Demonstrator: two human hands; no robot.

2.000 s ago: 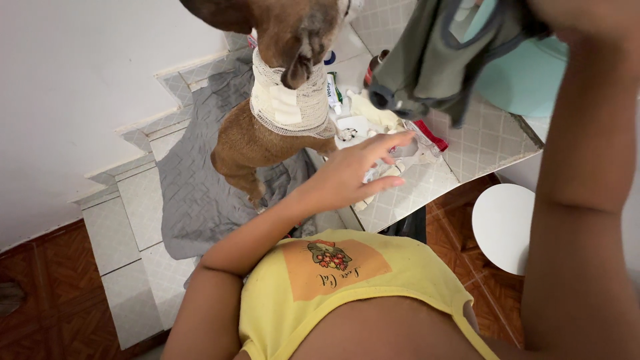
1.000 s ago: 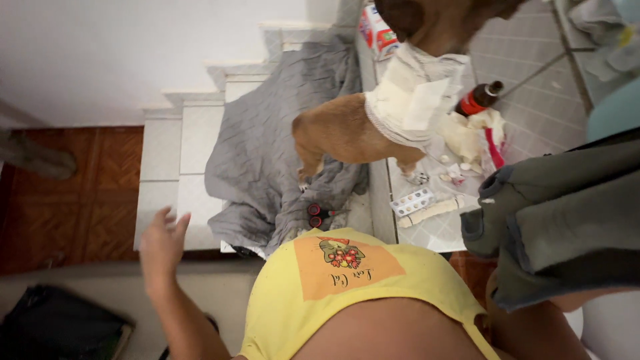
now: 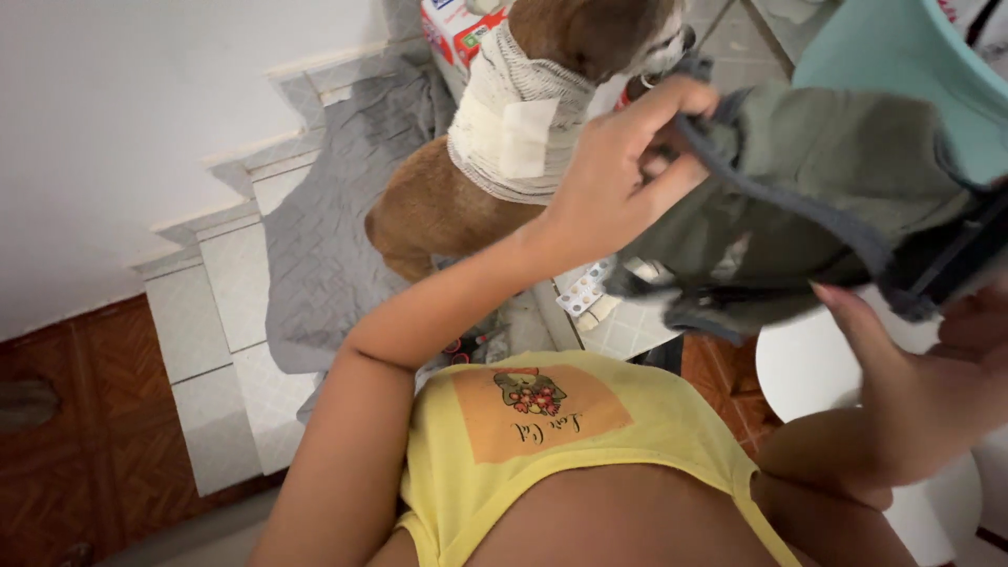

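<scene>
My left hand (image 3: 630, 165) grips the dark edge trim of a grey-green cloth garment (image 3: 835, 173) between thumb and fingers. At the right, my right hand (image 3: 937, 370) is blurred and holds the garment's other side, its thumb against the lower edge. The garment hangs spread between both hands. Behind my left forearm a brown dog (image 3: 449, 201) stands on a grey quilted cloth (image 3: 315, 268), its chest wrapped in a white net-like bandage (image 3: 488, 134) with a pale square patch. The dog's muzzle is close to my left fingers.
Tiled steps (image 3: 213, 307) run down the left beside a white wall. A blister pack of tablets (image 3: 587, 290) lies on the tiled ledge (image 3: 630, 335). Red-handled scissors (image 3: 461, 346) lie near my shirt. A red and white package (image 3: 461, 31) stands behind the dog, a teal tub (image 3: 890, 71) at upper right.
My left hand, apart from the garment in both earlier frames, now holds its edge. The garment is now spread between both hands. The view has shifted.
</scene>
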